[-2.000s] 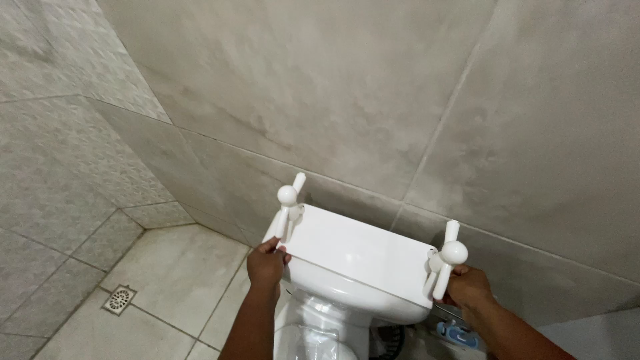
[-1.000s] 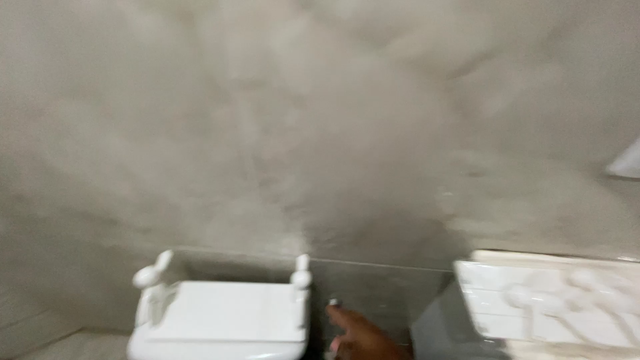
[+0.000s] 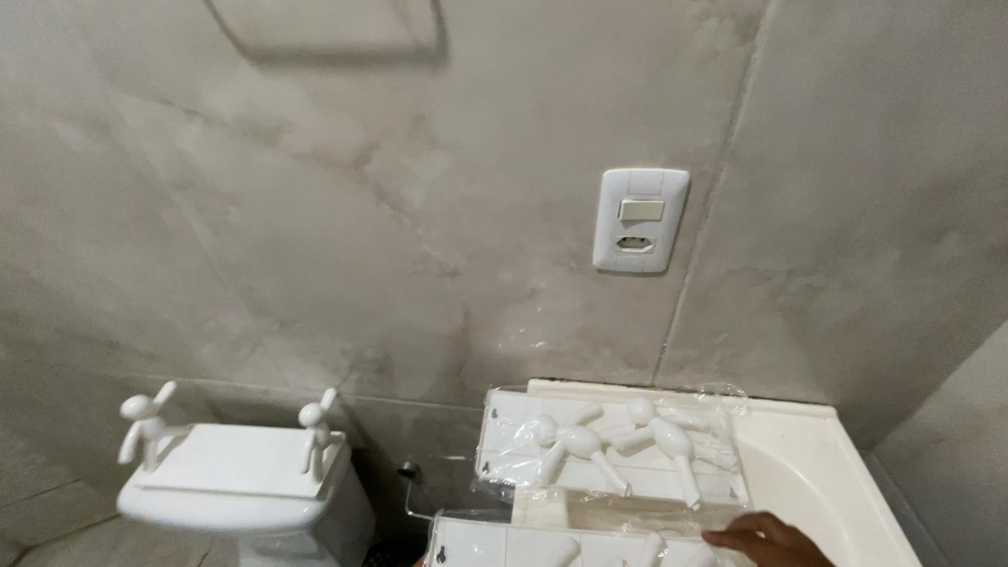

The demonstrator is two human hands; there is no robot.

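My right hand (image 3: 768, 539) is at the lower right, its fingertips at the edge of a plastic-wrapped white panel (image 3: 504, 547) with white parts on it, cut off by the bottom edge. Just a sliver of my left hand may show beside that panel's left end; what it does is hidden. A second wrapped white panel (image 3: 504, 449) with white figure-shaped pieces (image 3: 669, 437) lies on the cream sink (image 3: 803, 441). On the toilet tank (image 3: 220, 512) at the left rests a white shelf panel (image 3: 244, 461), with a white figure (image 3: 146, 429) and another figure (image 3: 315, 429) at its ends.
A white switch and outlet plate (image 3: 642, 220) is on the grey tiled wall (image 3: 504, 157) above the sink. A water valve (image 3: 407, 470) with a thin hose is between the toilet and the sink. The sink's raised rim runs along the wall.
Both hands were at the shelf's end figures on the toilet tank; they have let go of it. The view has swung right to the sink, where my right hand is at a wrapped panel.
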